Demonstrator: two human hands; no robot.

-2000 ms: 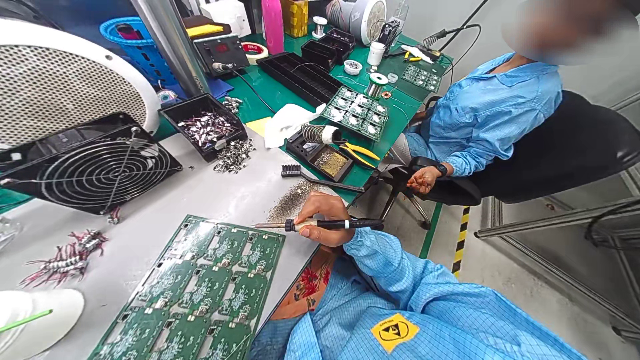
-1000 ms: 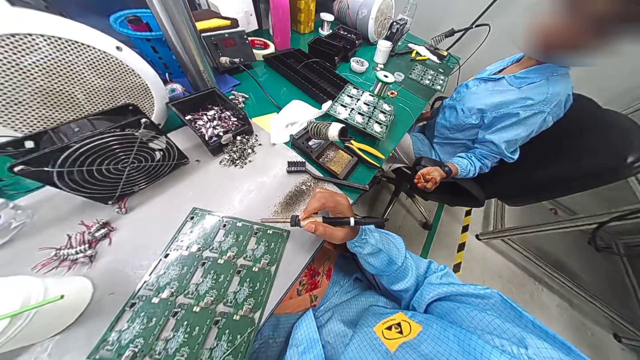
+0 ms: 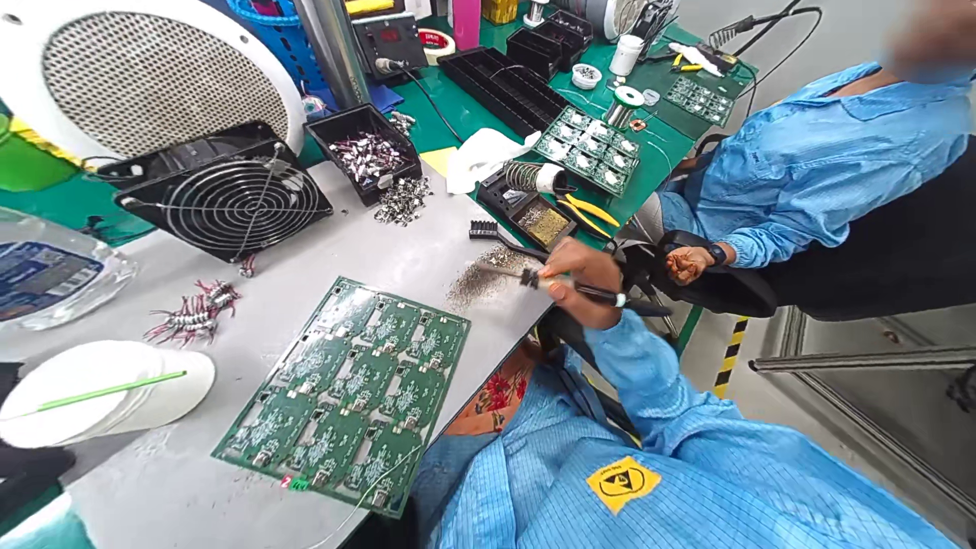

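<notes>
My right hand point(image 3: 581, 280) grips a soldering iron point(image 3: 602, 294) by its handle, with the metal tip pointing left over scattered solder debris point(image 3: 488, 278) on the grey work surface. Just behind the hand lie a black brush point(image 3: 486, 230) and a soldering iron stand point(image 3: 526, 202) with brass wool point(image 3: 545, 224). A panel of green circuit boards point(image 3: 354, 389) lies flat to the left of the hand, near the front edge. A thin wire point(image 3: 381, 474) crosses the panel's lower corner. My left hand is out of the picture.
A black fan with a wire guard point(image 3: 248, 204), a black bin of small parts point(image 3: 362, 149) and a white tub point(image 3: 145, 389) stand at the left. Yellow-handled pliers point(image 3: 589, 213) and a second board panel point(image 3: 587, 149) lie behind. A person in a blue smock point(image 3: 808, 175) sits at the right.
My right hand with the soldering iron has shifted slightly toward the brush and stand, away from the board panel. The panel has stayed in place.
</notes>
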